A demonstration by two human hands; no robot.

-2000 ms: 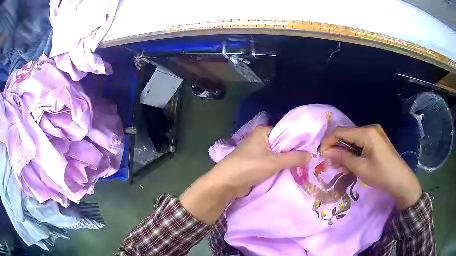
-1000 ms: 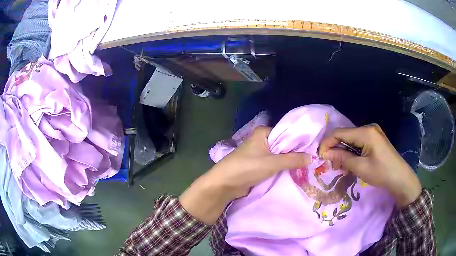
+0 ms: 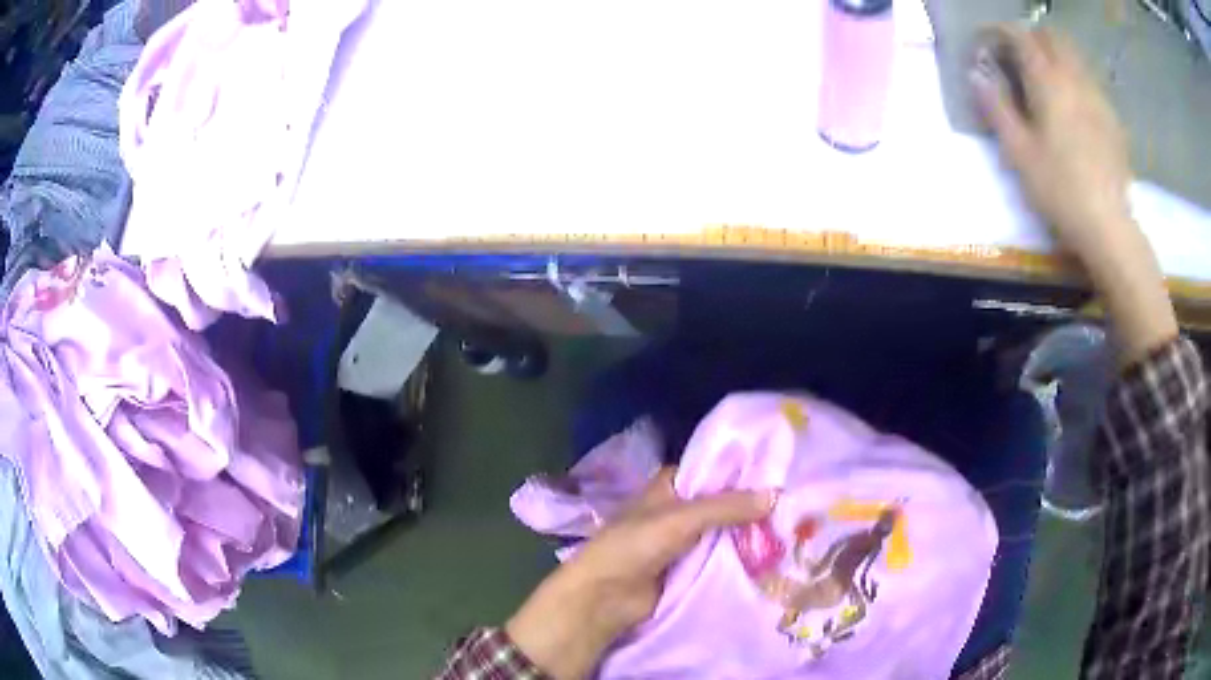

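Note:
A pink-lilac garment [image 3: 916,624] lies bunched on my lap. Its motif, a brown animal-like figure [image 3: 843,565] with red, pink and yellow parts, faces up. My left hand [image 3: 638,558] grips the cloth at the motif's left side, thumb on top. My right hand [image 3: 1056,133] is off the garment, over the grey mat [image 3: 1175,120] at the upper right. A small dark object [image 3: 1003,83] shows between its thumb and fingers; blur hides what it is and whether it is held. No needle or thread can be made out.
A pink thread cone [image 3: 854,73] stands on the white table [image 3: 571,133], left of my right hand. Pink garments [image 3: 160,438] are piled at left. A clear tub [image 3: 1069,425] sits below the table at right, beside my right sleeve.
My right hand has left the motif and moved up and right over the table. The view has tilted up, showing the cone and mat. My left hand still grips the garment.

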